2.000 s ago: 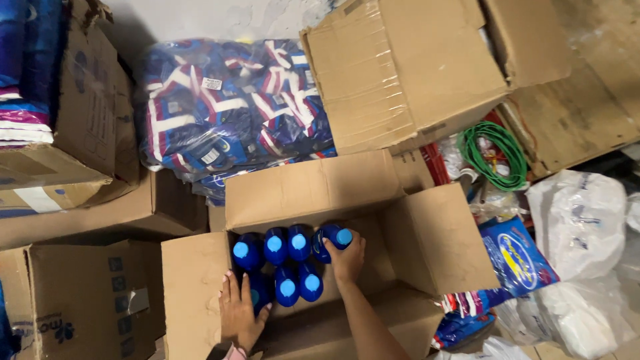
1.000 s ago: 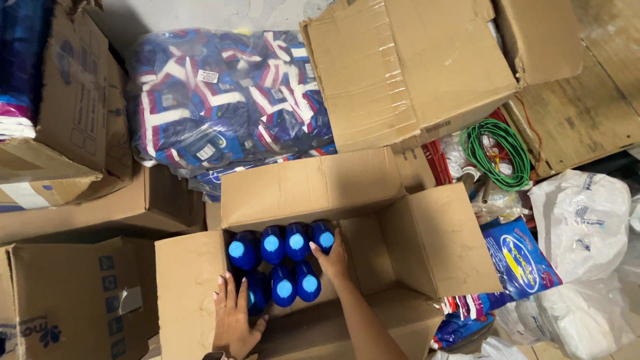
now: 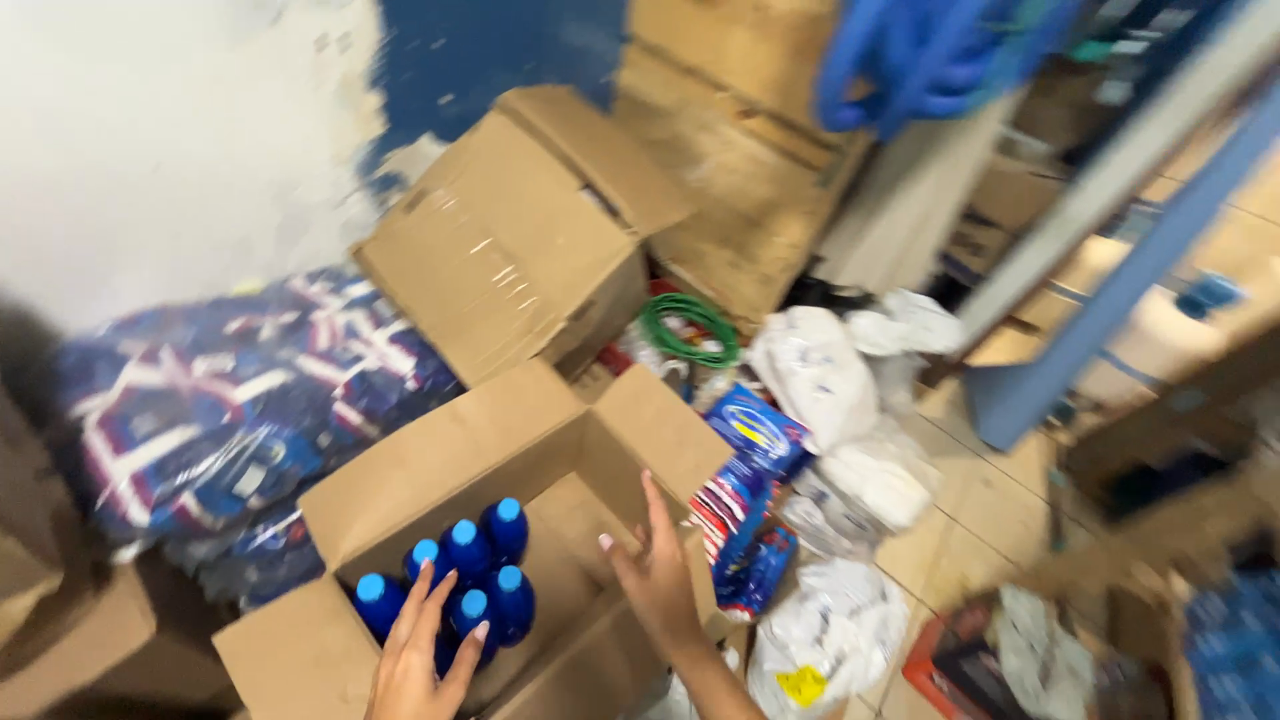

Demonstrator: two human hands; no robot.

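An opened cardboard box (image 3: 450, 460) holds several dark blue bottles (image 3: 506, 530) with light blue caps, upright in its left part. My left hand (image 3: 425, 640) is over the near-left bottles, fingers spread, partly hiding them; whether it touches them cannot be told. At the right part of the same box, my right hand (image 3: 655, 575) is raised with thumb and fingers apart and nothing between them. The bare cardboard floor of the box shows between the bottles and my right hand.
Plastic-wrapped blue packs (image 3: 250, 400) lie at left. Behind the box is another cardboard box (image 3: 520, 240). A coiled green cable (image 3: 690, 330), a blue packet (image 3: 755, 430) and white plastic bags (image 3: 820, 380) lie to the right, beside floor tiles (image 3: 965, 540). More cardboard boxes (image 3: 90, 640) stand at lower left.
My right hand has let go of the bottle at the row's right end and moved to the box's right side. My left hand stays near the left bottles. The view has swung right.
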